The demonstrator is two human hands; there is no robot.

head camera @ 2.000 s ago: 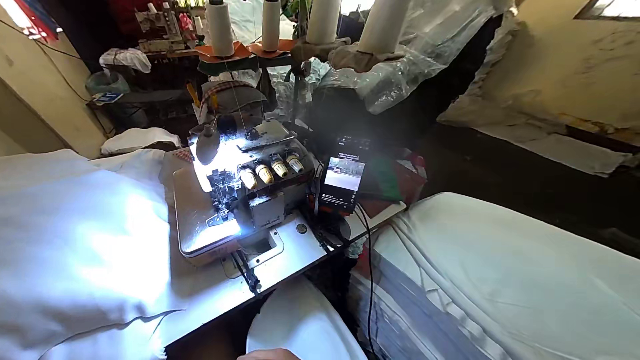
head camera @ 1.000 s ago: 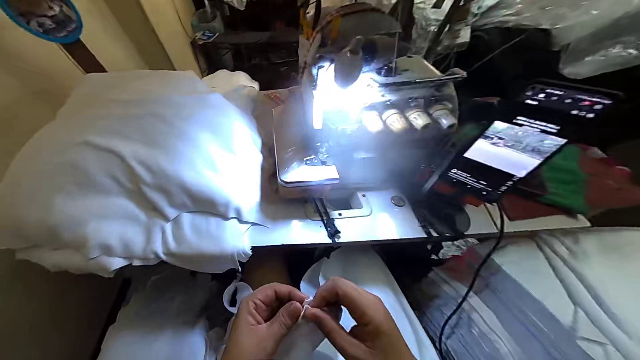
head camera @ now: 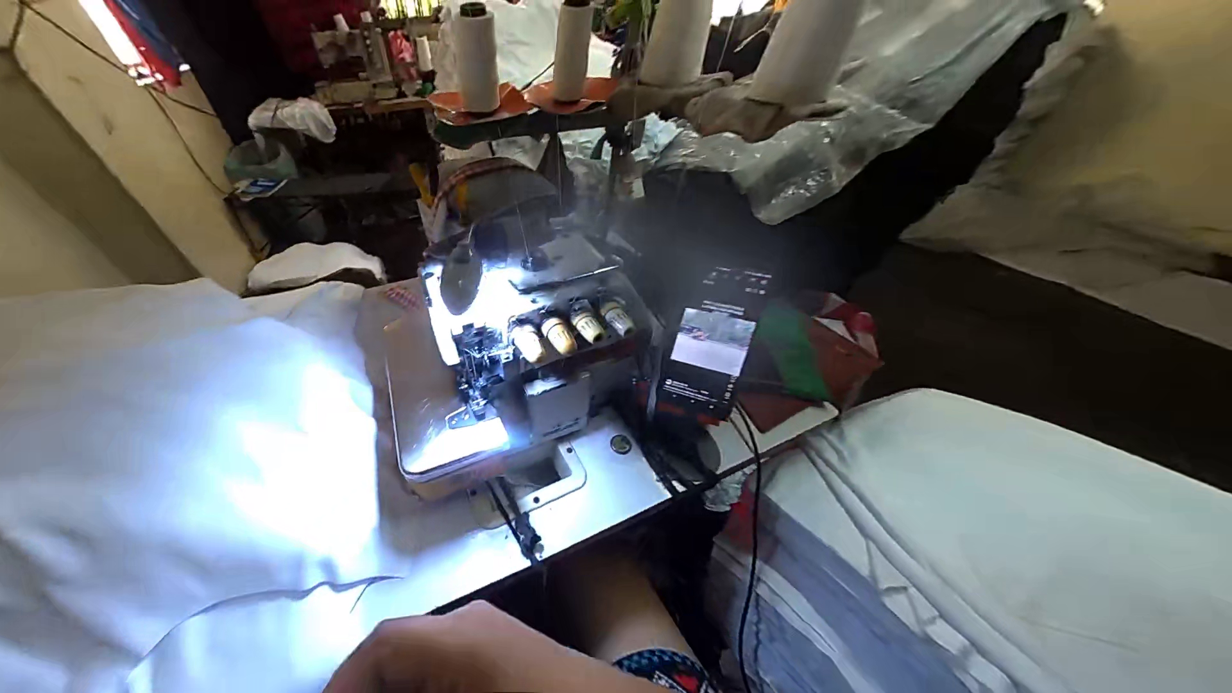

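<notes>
One bare hand, seemingly my right hand [head camera: 462, 654], shows at the bottom edge beside white fabric [head camera: 173, 443] spread over the left of the table. Its fingers are bent and cut off by the frame, so whether it holds the fabric cannot be told. My left hand is out of view. Beyond the hand stands an overlock sewing machine [head camera: 558, 395], its lamp lit, with no fabric visible under its presser foot [head camera: 472, 399]. Cones of white thread [head camera: 478, 63] stand behind it. A smartphone [head camera: 710, 351] with a lit screen leans at the machine's right.
A black cable [head camera: 754, 539] hangs from the phone past the table edge [head camera: 606, 525]. White fabric [head camera: 1020, 510] is heaped at the right. A bare limb [head camera: 616, 606] with a patterned band shows below the table. Clear plastic sheeting [head camera: 818, 164] lies behind.
A second ago both hands were together, pinching white material before the table; now only one shows, low at the bottom edge. The view has swung strongly.
</notes>
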